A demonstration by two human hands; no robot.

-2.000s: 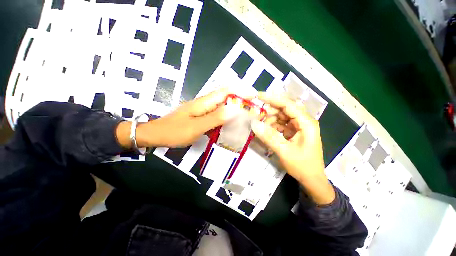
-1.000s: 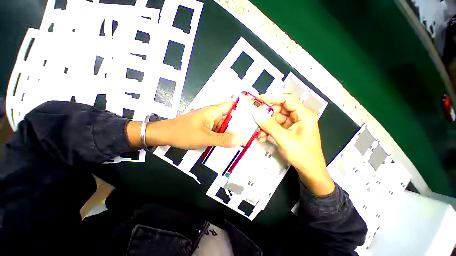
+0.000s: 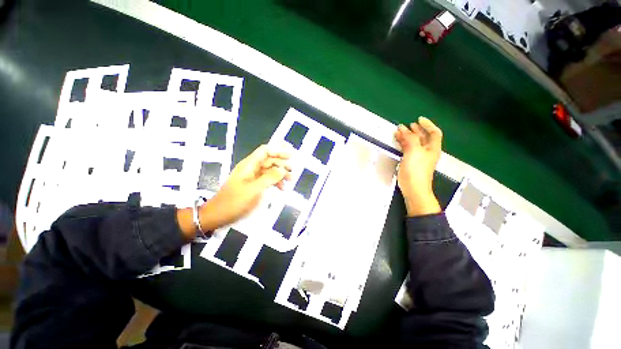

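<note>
My left hand (image 3: 252, 183) is over the sheets left of the middle, fingers loosely curled, with nothing visible in it. My right hand (image 3: 419, 160) is at the belt edge rail, fingers a little apart, with nothing visible in it. The working sheet stack (image 3: 347, 218) lies between my hands. It is white, with grey rectangles in place near the top right and a grey piece (image 3: 312, 286) at its lower end. An emptied sheet (image 3: 319, 150) with open windows sticks out on its left side.
Waste skeletons (image 3: 216, 133) overlap at left. The full sheet stack (image 3: 504, 259) and a white box (image 3: 579, 300) are at right. The pale rail (image 3: 272, 65) borders the green belt (image 3: 340, 48). Red units (image 3: 436, 28) (image 3: 564, 117) are across the belt, at the upper right.
The red product has left both hands. My hands have moved apart, the right one up to the rail. The view has shifted, and another red unit shows at the upper right.
</note>
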